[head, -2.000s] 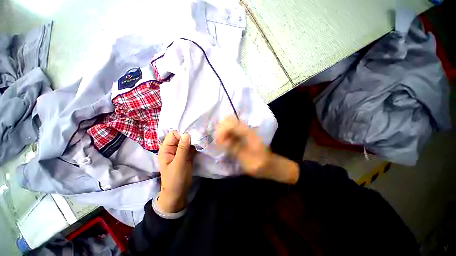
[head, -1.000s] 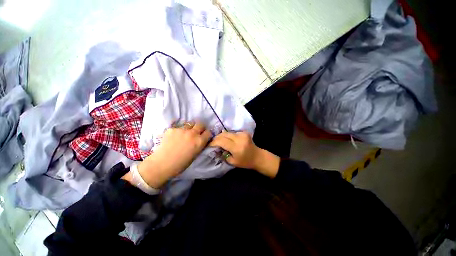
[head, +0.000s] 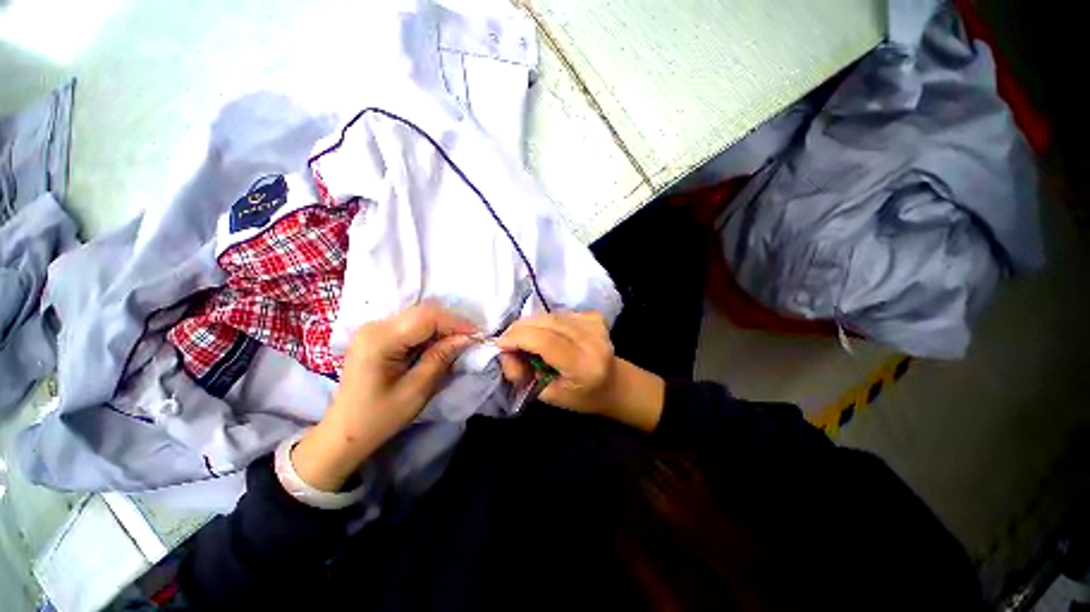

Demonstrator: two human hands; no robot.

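Note:
A light grey work jacket lies spread with its inside up, showing red-and-white check lining, a dark brand label and a dark piped seam. My left hand pinches the cloth with thumb and forefinger near the table's front edge. My right hand is beside it, its fingertips closed on the same bit of cloth. Thread snips, greenish and dark, show partly in my right palm; their blades are mostly hidden. Whether a thread is between the fingertips is too small to tell.
The pale worn table has a seam across it. More grey jackets lie at the left. A grey garment heap sits in a red crate at the right. A white flat pad is at the lower left. Yellow-black tape marks the floor.
Since the oldest frame, my right hand has come in to the cloth beside my left. Since one second ago, my left hand has turned from lying over the cloth to a pinch. The view has shifted.

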